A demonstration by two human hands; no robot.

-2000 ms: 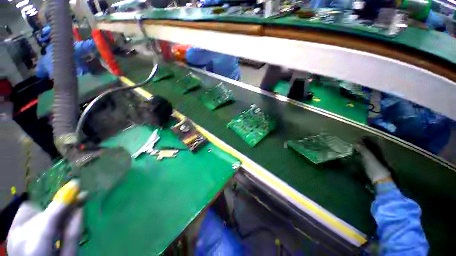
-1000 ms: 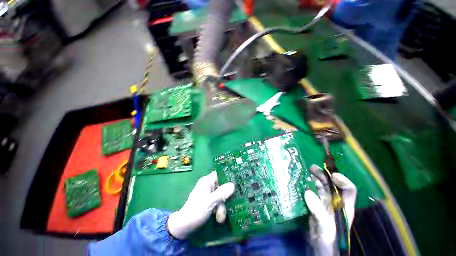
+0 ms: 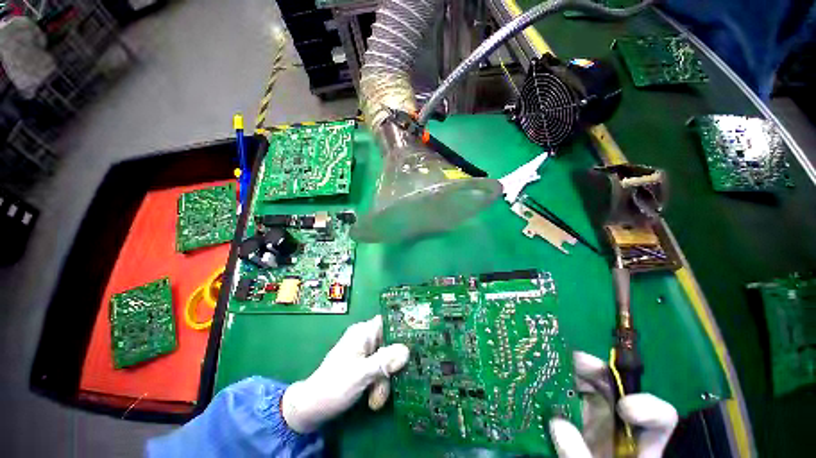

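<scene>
A green circuit board (image 3: 479, 362), dotted with silvery joints, is held just above the front of the green mat. My left hand (image 3: 347, 376), in a white glove, pinches its left edge between thumb and fingers. My right hand (image 3: 617, 416), also gloved in white, is at the board's lower right edge and also holds a soldering iron (image 3: 624, 344) with a dark, yellow-marked handle. The iron's metal barrel points away toward the stand (image 3: 642, 249). The lower part of my right hand is cut off by the picture's edge.
A clear fume hood (image 3: 425, 201) hangs above the mat. Two spare boards (image 3: 309, 161) lie left. A black tray (image 3: 54, 331) with red lining holds two small boards and yellow rings. A fan (image 3: 548, 106) and flat cut-out pieces (image 3: 548, 225) are behind. Boards lie on the right conveyor (image 3: 729, 237).
Two seconds ago my right hand was at a board on the conveyor. Since one second ago, the view has sharpened and shifted slightly; both hands still hold the board, with the iron in the right.
</scene>
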